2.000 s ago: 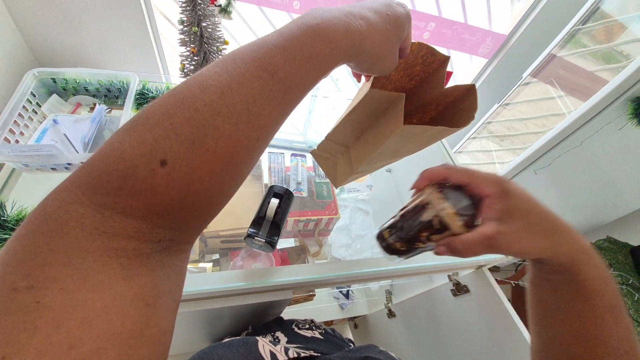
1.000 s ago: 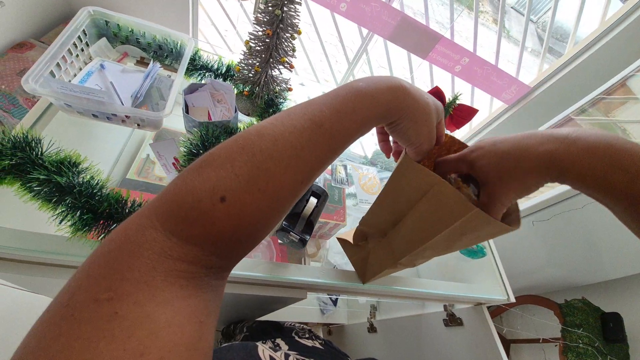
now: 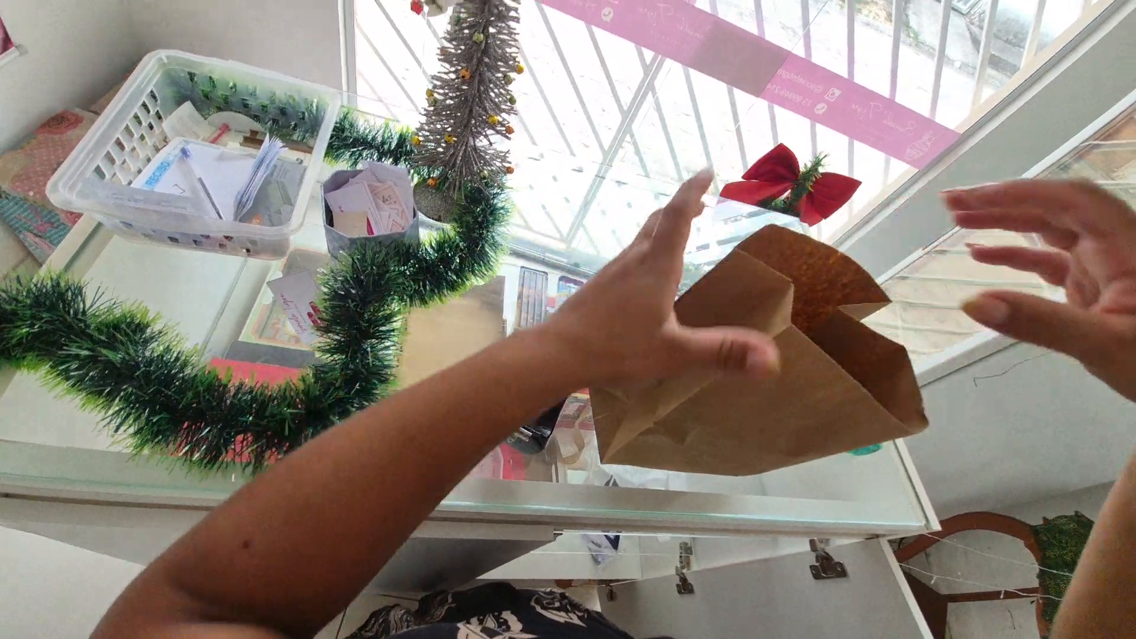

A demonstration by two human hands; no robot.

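Note:
A brown kraft paper bag (image 3: 754, 408) stands on the glass counter near its front right corner, its mouth spread and facing up and right. My left hand (image 3: 657, 311) is beside the bag's left side, thumb and fingers apart; whether it touches the paper I cannot tell. Off to the right, my right hand (image 3: 1056, 266) is raised away from the bag with its fingers spread and nothing in it. What lies inside the bag is hidden. Behind my left wrist and the bag, a black tape dispenser (image 3: 539, 430) shows only in part.
A white plastic basket (image 3: 200, 232) with papers and a pen is at the back left, next to a grey holder of cards (image 3: 371, 232). Green tinsel garland (image 3: 355, 328) winds over the glass counter (image 3: 710, 506). A small decorated tree (image 3: 470, 106) and a red bow (image 3: 794, 185) stand behind.
Two seconds ago my right hand held a dark patterned container; one second ago it reached into the bag's mouth. Now it is out and empty. My left hand has left the bag's rim. The view has shifted.

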